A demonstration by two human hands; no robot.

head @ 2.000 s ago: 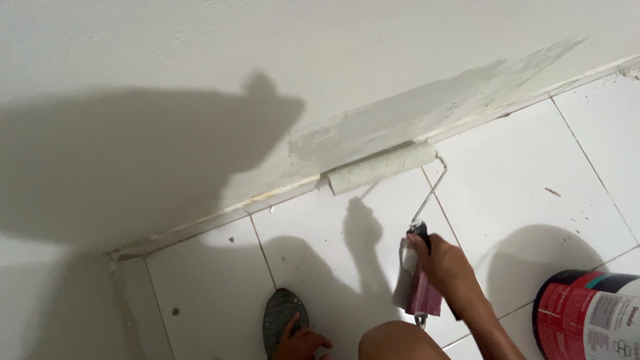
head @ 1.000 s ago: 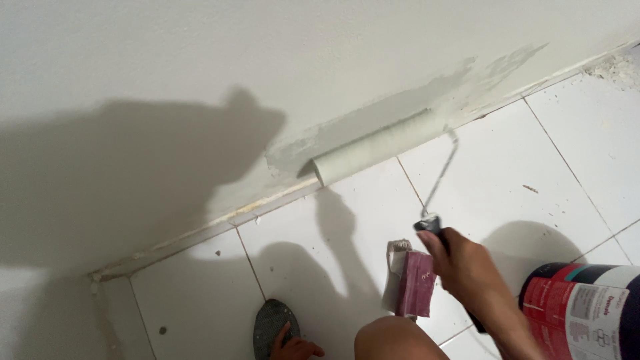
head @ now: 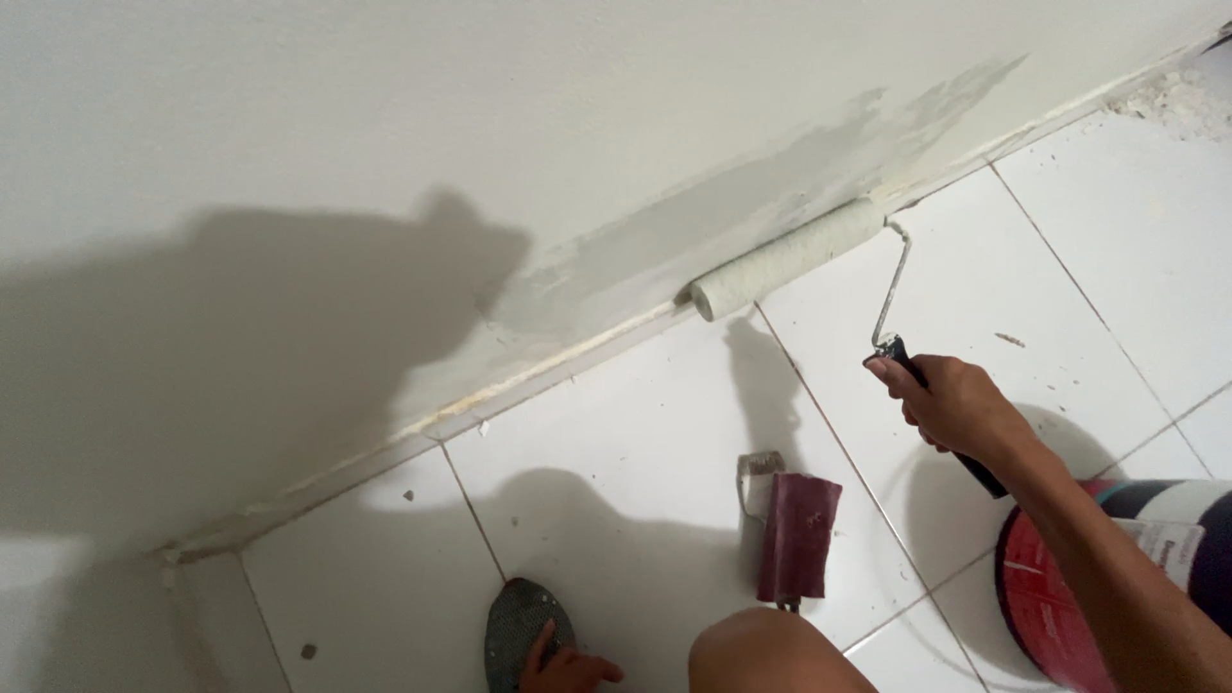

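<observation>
My right hand (head: 958, 409) is closed around the black handle of a paint roller (head: 789, 258). The pale roller sleeve lies along the foot of the white wall (head: 616, 115), where wall and floor meet. A grey damp-looking patch (head: 712, 202) spreads on the wall just above it. At the bottom edge my left hand (head: 570, 669) is partly cut off by the frame, its fingers over the toe of a dark grey shoe (head: 525, 626); I see nothing held in it. Between the hands, on the floor, lie a paintbrush (head: 760, 481) and a maroon piece of material (head: 801, 537).
A red, white and dark paint bucket (head: 1049, 587) with a printed label stands at the lower right, partly behind my right forearm. Crumbled white debris (head: 1169, 104) lies by the wall at the upper right. Small chips dot the white floor tiles (head: 616, 433). My knee (head: 770, 654) is bottom centre.
The roller sleeve, up against the lower wall one second ago, is now lower, at the wall's foot. My right hand still holds its handle. My left hand remains by the shoe.
</observation>
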